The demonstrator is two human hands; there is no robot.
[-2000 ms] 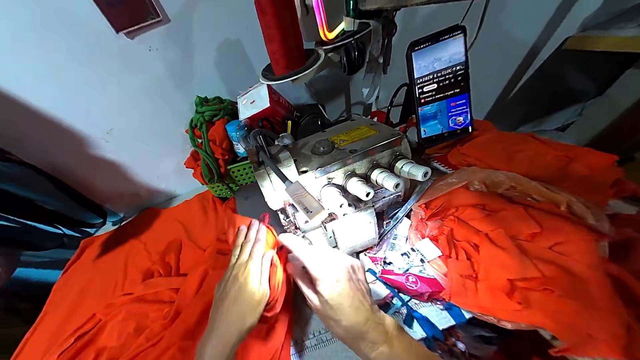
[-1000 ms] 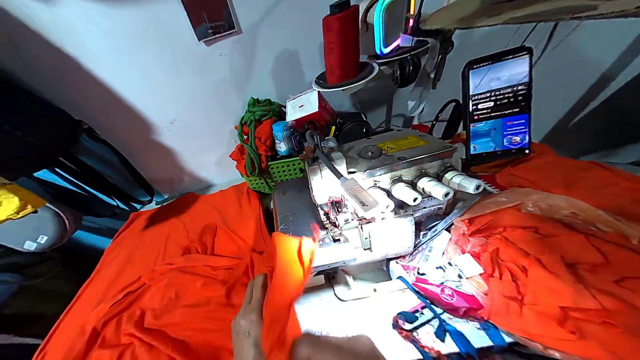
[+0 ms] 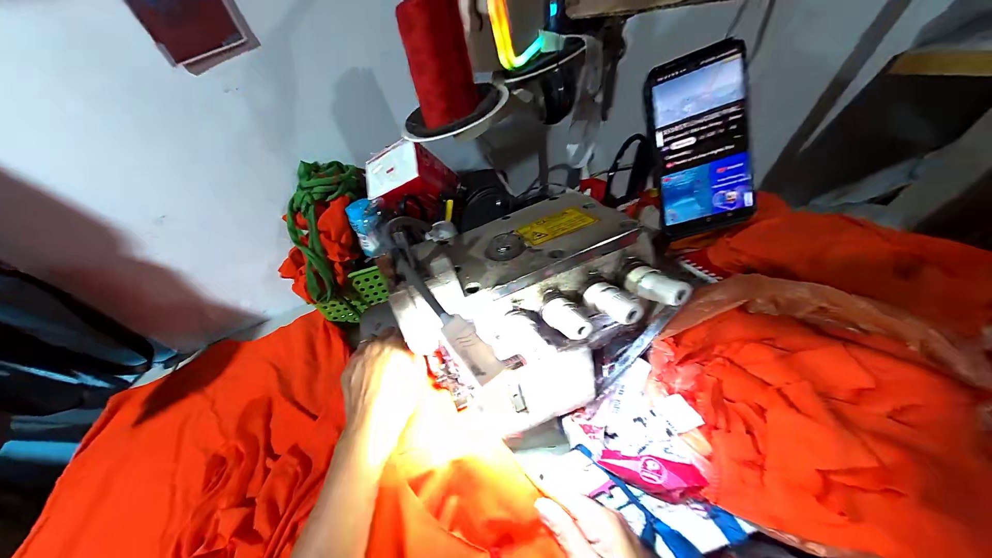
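Note:
An overlock sewing machine point(image 3: 535, 256) with white tension knobs stands at the middle, its needle area brightly lit. My left hand point(image 3: 384, 380) reaches up to the machine's left side and lies on orange fabric point(image 3: 465, 496) beside the needle area; glare hides its fingertips. Near the bottom edge, my right hand point(image 3: 593, 527) touches the right edge of the same fabric, partly cut off by the frame. Whether its fingers pinch the cloth cannot be told. More orange cloth point(image 3: 232, 434) spreads to the left of my left forearm.
A plastic bag of orange fabric pieces point(image 3: 837, 418) lies at right, near a phone point(image 3: 701, 139) standing upright. Behind the machine are a red thread cone point(image 3: 438, 62), a red-and-white box point(image 3: 407, 170) and a green basket point(image 3: 368, 287) with green strips. Printed packets point(image 3: 651, 473) lie right of the machine.
My left hand has moved up to the machine's left side from lower down on the cloth. Orange fabric now lies in front of the needle area, where the white machine bed showed one second ago.

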